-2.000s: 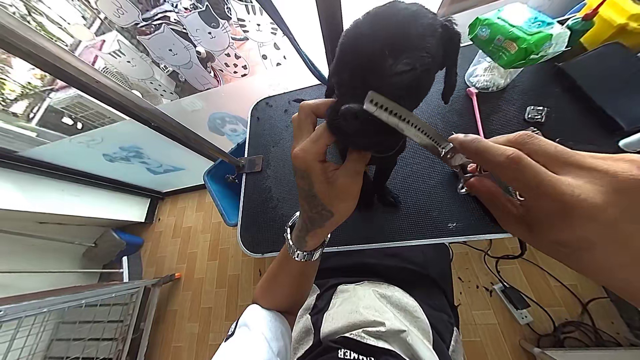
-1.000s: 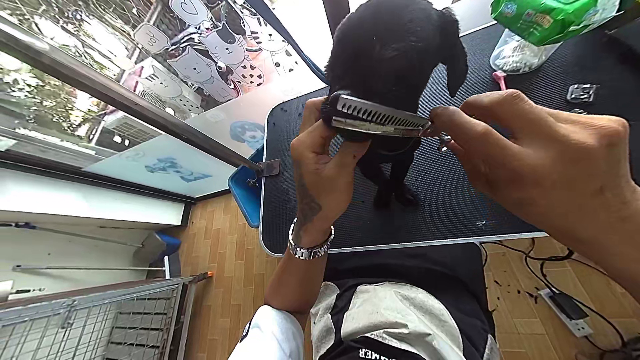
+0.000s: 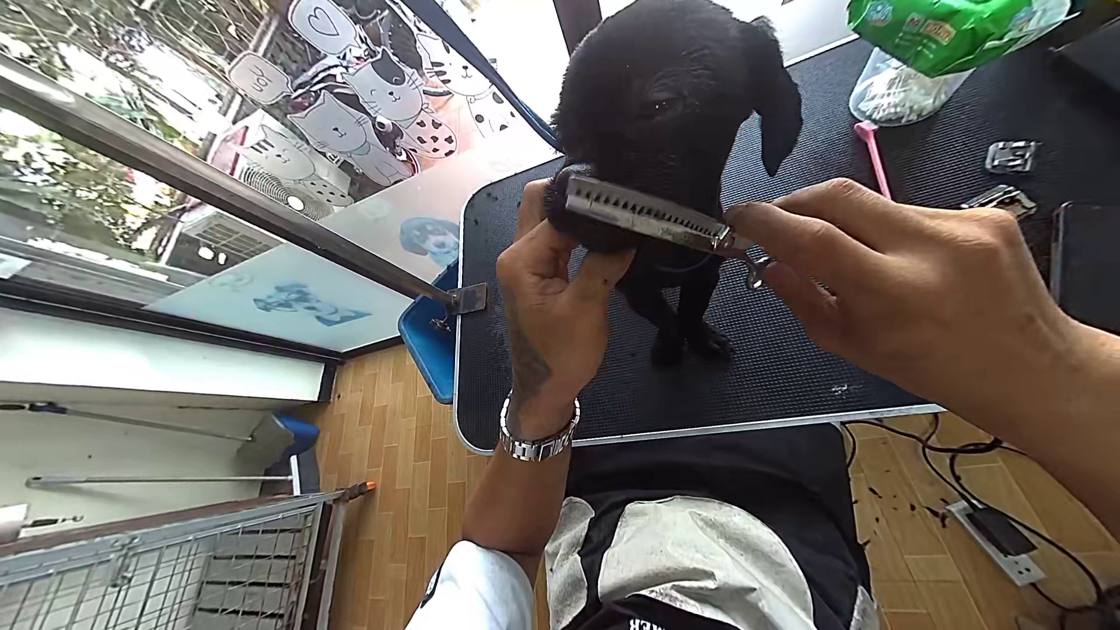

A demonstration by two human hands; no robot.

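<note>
A black dog (image 3: 665, 105) stands on a black textured grooming table (image 3: 770, 350), its head turned toward me. My left hand (image 3: 560, 297), with a metal watch at the wrist, grips the dog's muzzle from below. Thinning shears (image 3: 643, 214) with toothed blades lie across the muzzle, their tips pointing left. My right hand (image 3: 901, 262) holds the shears by the handles, right of the dog's chest; the finger rings are mostly hidden behind the fingers.
On the table's right side are a green wipes pack (image 3: 945, 31), a clear bag of white items (image 3: 901, 87), a pink-handled tool (image 3: 875, 162) and clipper blades (image 3: 1012, 156). A metal post (image 3: 350, 245) meets the left corner, above a blue bin (image 3: 429, 346). A power strip (image 3: 997, 542) lies on the floor.
Since two seconds ago the shears have changed angle over the muzzle; one second ago their teeth lay nearly level, and now they slope down to the right. My left hand keeps the muzzle.
</note>
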